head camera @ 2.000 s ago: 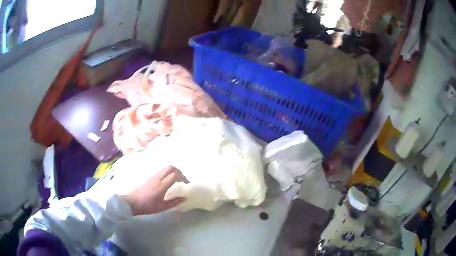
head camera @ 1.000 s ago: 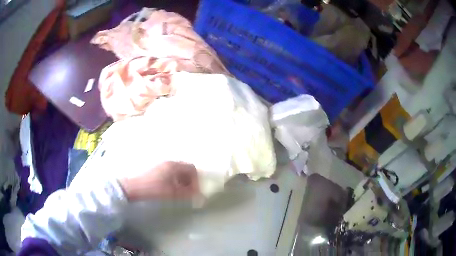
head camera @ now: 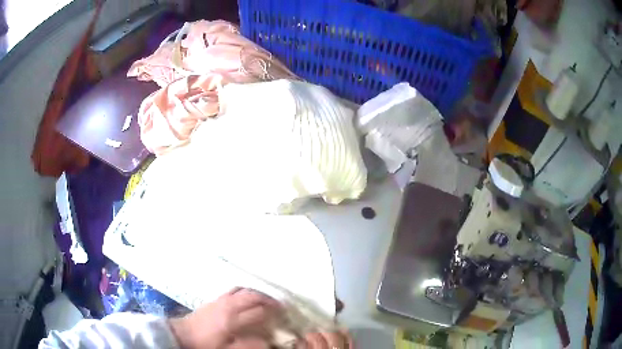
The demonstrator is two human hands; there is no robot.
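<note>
A cream cut piece [head camera: 293,255] with a rounded right edge lies on the table in front of the large cream stack [head camera: 327,146], whose right end shows many layered edges. My left hand [head camera: 239,317] is at the bottom edge of the view, its fingers on the near edge of the piece. My right hand [head camera: 327,339] shows only as fingertips at the bottom edge, beside the left, also at the cloth. The overlock machine [head camera: 508,235] is at the right, with its shiny cloth plate [head camera: 419,255] left of the needle area.
A peach fabric heap [head camera: 181,112] lies behind the cream stack, beside a purple-brown board [head camera: 102,129]. A blue basket [head camera: 368,51] stands at the back. White-grey folded pieces [head camera: 399,123] lie between stack and machine. A dark red handle [head camera: 560,327] is right of the machine.
My left hand has moved from the cream stack down to the bottom edge. A cream piece now lies in front of the stack. Fingertips of my right hand have come into view.
</note>
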